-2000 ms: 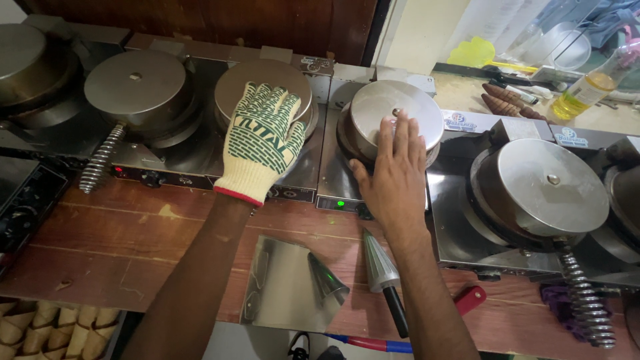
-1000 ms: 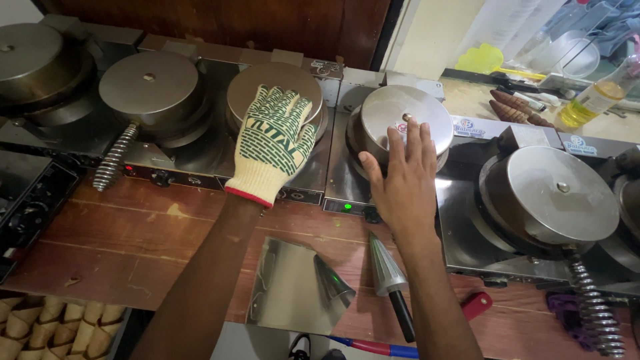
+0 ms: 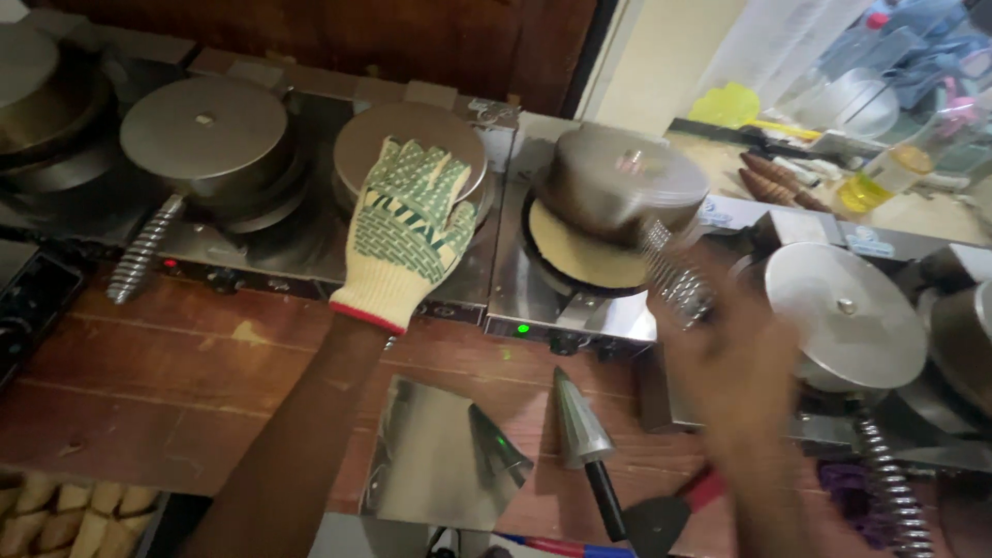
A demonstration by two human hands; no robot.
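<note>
My left hand (image 3: 411,225), in a cream knit glove with green grip pattern, lies flat on the lid of a round cone baker (image 3: 364,132). My bare right hand (image 3: 721,333), motion-blurred, is at the coiled metal handle (image 3: 678,271) of the baker beside it; whether its fingers close on the coil is unclear. That baker's lid (image 3: 628,167) is tilted up, and a pale yellow round wafer (image 3: 581,252) shows on the plate beneath. A metal cone mould with a black handle (image 3: 581,422) lies on the wooden counter (image 3: 194,387), right of a reflective metal sheet (image 3: 442,457).
More bakers stand at both sides, one at left (image 3: 205,139) and one at right (image 3: 845,318). A spatula with a red handle (image 3: 659,519) lies near the front edge. Rolled cones (image 3: 70,515) fill a container at bottom left. A bottle of yellow liquid (image 3: 883,178) stands at back right.
My right hand has moved from the top of the lid to the coiled handle at its front right. The lid has lifted, showing the wafer. My left hand stays on its lid.
</note>
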